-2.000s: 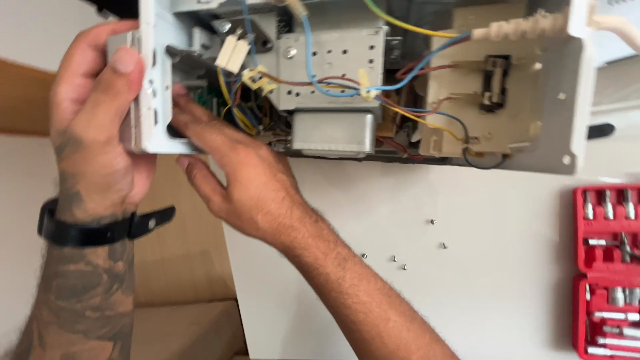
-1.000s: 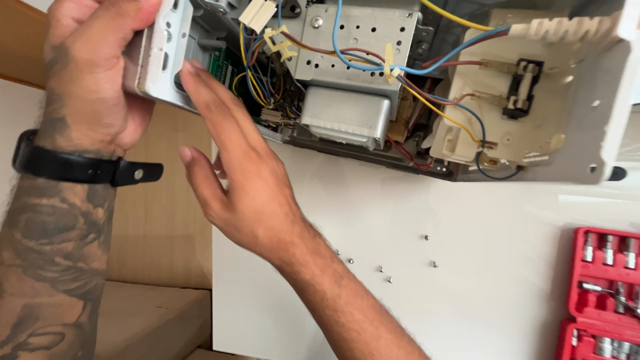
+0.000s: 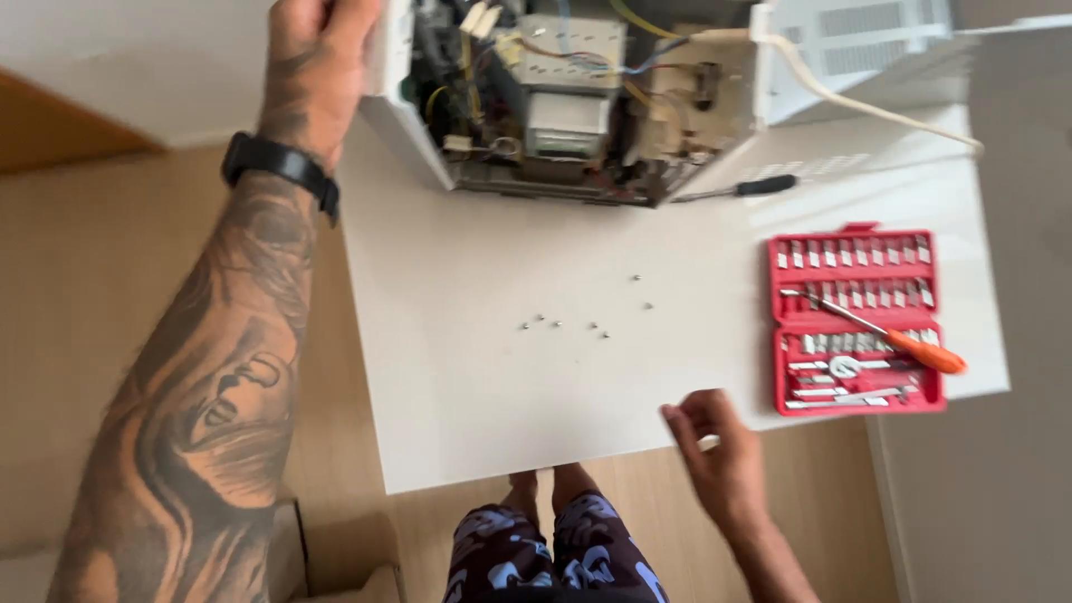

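Note:
At the top of the head view, my left hand (image 3: 322,71) grips the left side of an opened microwave oven's metal housing (image 3: 402,138). Inside it show a transformer (image 3: 567,124), a perforated metal plate (image 3: 578,54) and coloured wires. My right hand (image 3: 716,444) is off the housing, over the table's front edge, fingers curled with a gap between thumb and forefinger; nothing can be made out in it. Several small screws (image 3: 594,325) lie scattered on the white table (image 3: 452,402) between the hands.
A red socket and bit case (image 3: 856,327) lies open at the right, with an orange-handled screwdriver (image 3: 921,347) across it. A black-handled screwdriver (image 3: 766,185) lies beside the housing. The white power cord (image 3: 871,117) and a vented metal cover (image 3: 863,50) are at the upper right.
My right hand has moved away from the housing's interior, down and to the right, to the table's front edge. My left hand stays on the housing. The view has shifted widely.

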